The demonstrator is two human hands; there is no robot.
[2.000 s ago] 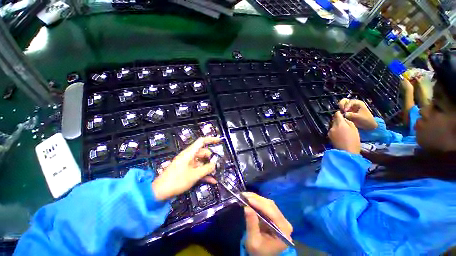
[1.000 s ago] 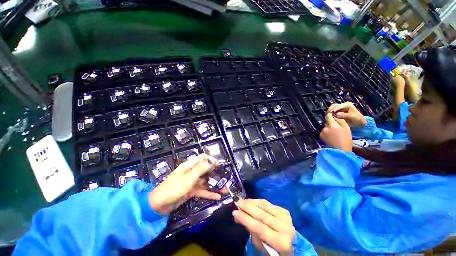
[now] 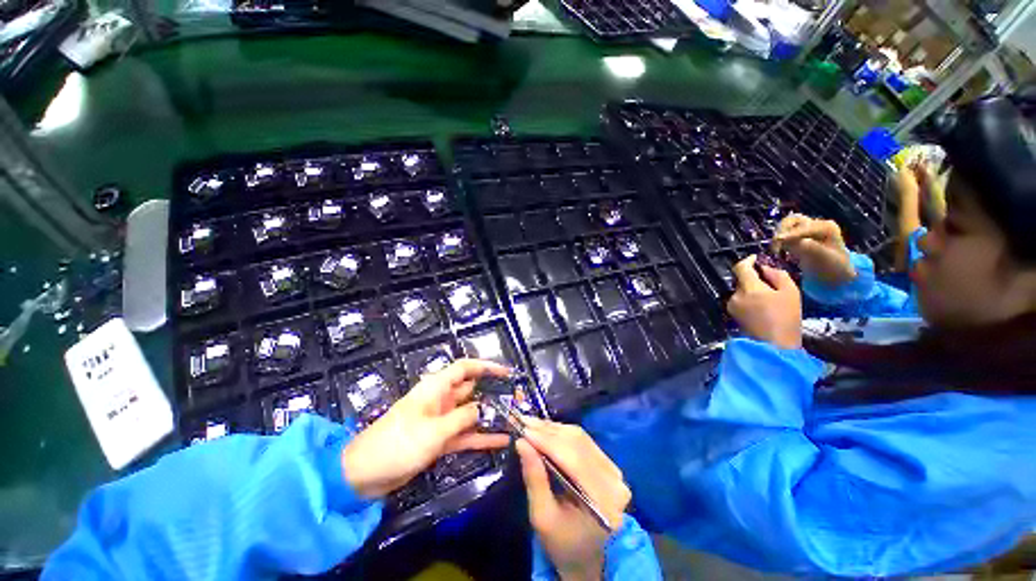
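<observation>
My left hand [image 3: 426, 429] holds a small dark watch module [image 3: 495, 400] with silvery parts between thumb and fingers, over the front right corner of a filled black blister tray [image 3: 256, 312]. My right hand [image 3: 568, 482] grips thin metal tweezers [image 3: 571, 481] like a pen. The tweezers' tip is at the module; whether it touches an inner part is too small to tell. Modules with silvery-white parts sit in the tray's pockets. My left hand and sleeve hide some front pockets.
A second black tray [image 3: 565, 321] with a few modules lies to the right. A white device [image 3: 119, 392] and a grey oval case [image 3: 147, 264] lie at left on the green mat [image 3: 341, 85]. A person in blue [image 3: 841, 443] works close at right. More trays lie beyond.
My right hand has shifted, and its tweezers have swung and now meet the module in my left hand. The neighbouring person's hands have moved slightly apart.
</observation>
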